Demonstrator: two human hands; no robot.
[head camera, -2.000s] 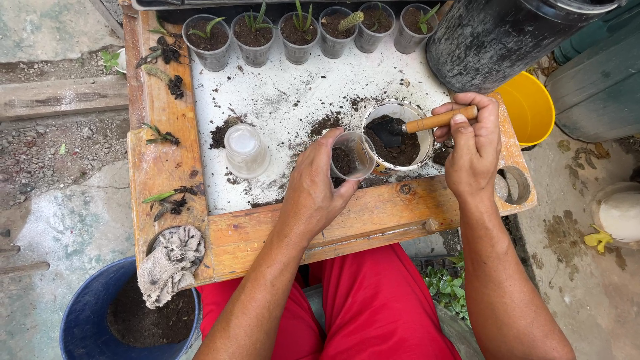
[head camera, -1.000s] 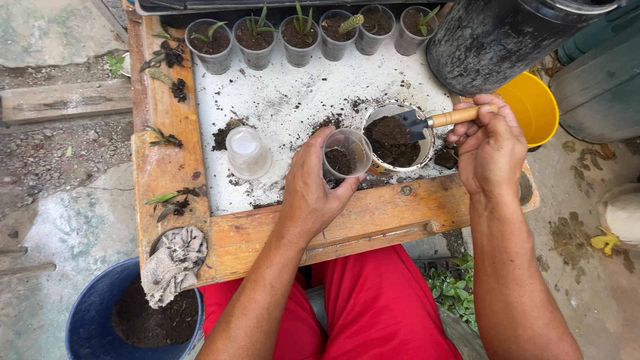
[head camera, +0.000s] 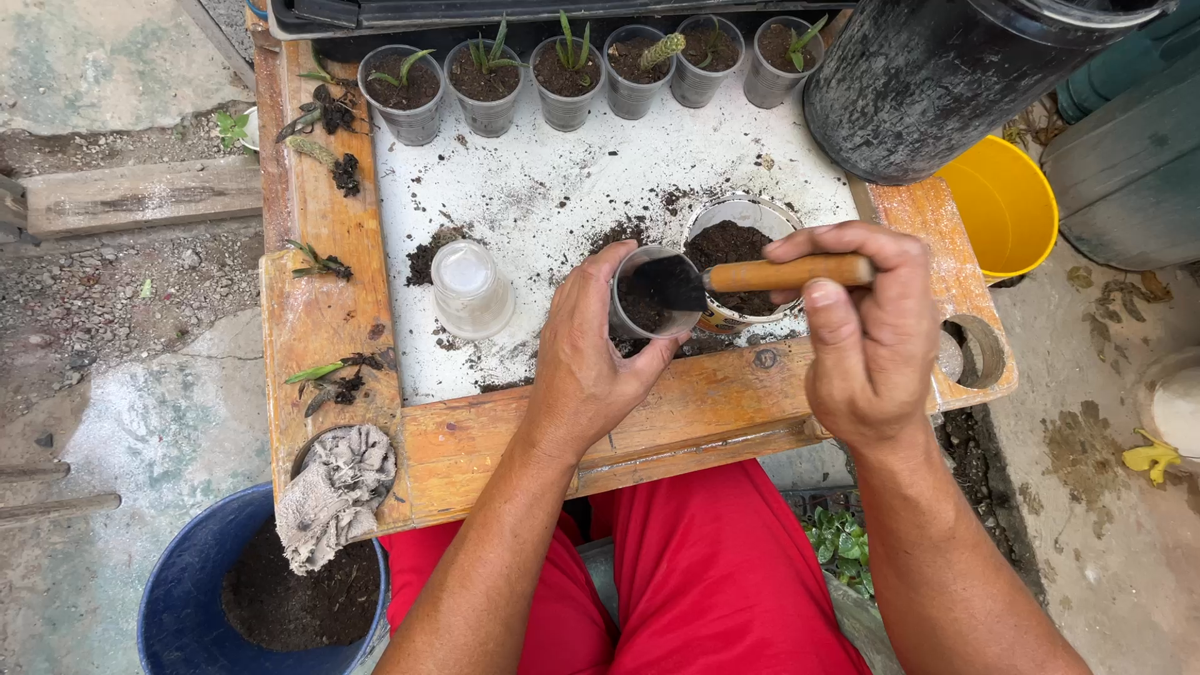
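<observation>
My left hand (head camera: 595, 352) holds a clear plastic cup (head camera: 647, 323) with dark soil inside, tilted toward the right. Between the fingers of my right hand (head camera: 867, 328) is the wooden handle of a small hand trowel (head camera: 787, 273); its black blade lies over and partly inside the cup's mouth. Just behind and right of the cup stands a white tub (head camera: 783, 220) of dark soil, partly hidden by the trowel and my right fingers. An upside-down stack of clear plastic cups (head camera: 472, 298) stands on the white tabletop (head camera: 544, 178) to the left of my left hand.
Several potted seedlings in cups (head camera: 565, 89) line the back. Small uprooted plants (head camera: 323, 262) lie along the wooden left edge, above a crumpled rag (head camera: 337, 487). A black bucket (head camera: 919, 84) stands back right, a yellow bucket (head camera: 1003, 206) beyond; a blue tub (head camera: 164, 600) of soil sits below left.
The trowel has moved left from over the white tub to the cup's mouth. My left hand still holds the cup, which is now more tilted.
</observation>
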